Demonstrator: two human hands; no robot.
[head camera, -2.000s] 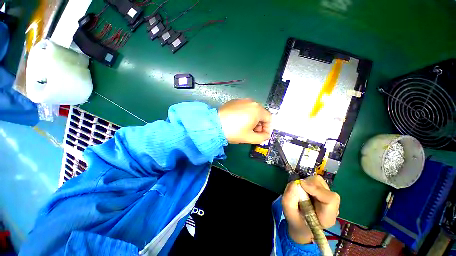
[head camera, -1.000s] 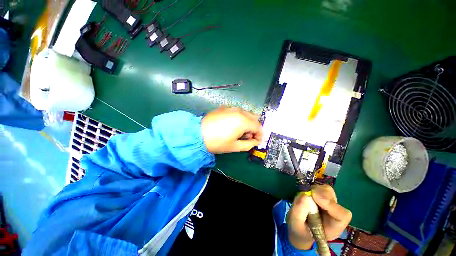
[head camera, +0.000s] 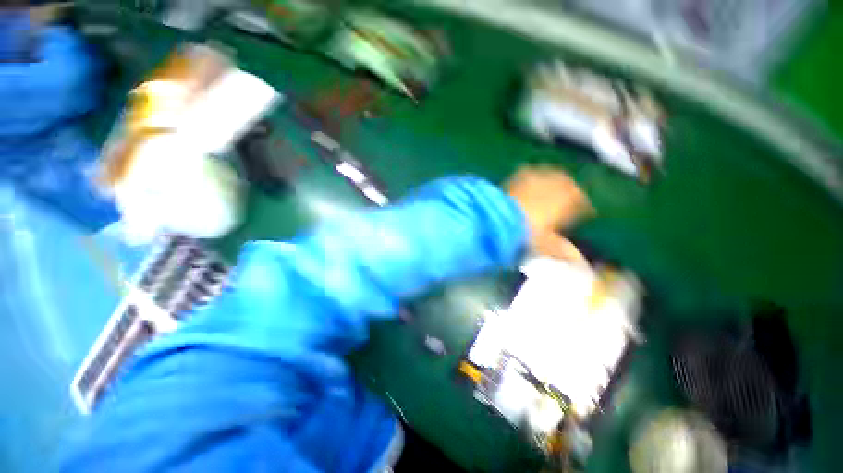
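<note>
The frame is strongly blurred. The tablet assembly (head camera: 564, 323) lies on the green bench, with its bright silver-white back up and its circuitry strip at the near end. My left hand (head camera: 552, 208) is at the tablet's far edge, its sleeve reaching across the bench; its fingers are too blurred to tell whether they hold anything. My right hand and the soldering iron are not in view. A small blurred part with a pale spot (head camera: 433, 345) lies left of the tablet.
A blurred fan (head camera: 735, 369) and a whitish cup (head camera: 678, 447) stand at the lower right. Another unit (head camera: 592, 115) lies at the back. A white roll (head camera: 180, 194) and slotted white tray (head camera: 139, 319) are at left, with dark wired parts (head camera: 347, 171) beyond my sleeve.
The view has shifted and blurred. My left hand has moved from the tablet's near left side to its far edge. My right hand and the iron have left the picture.
</note>
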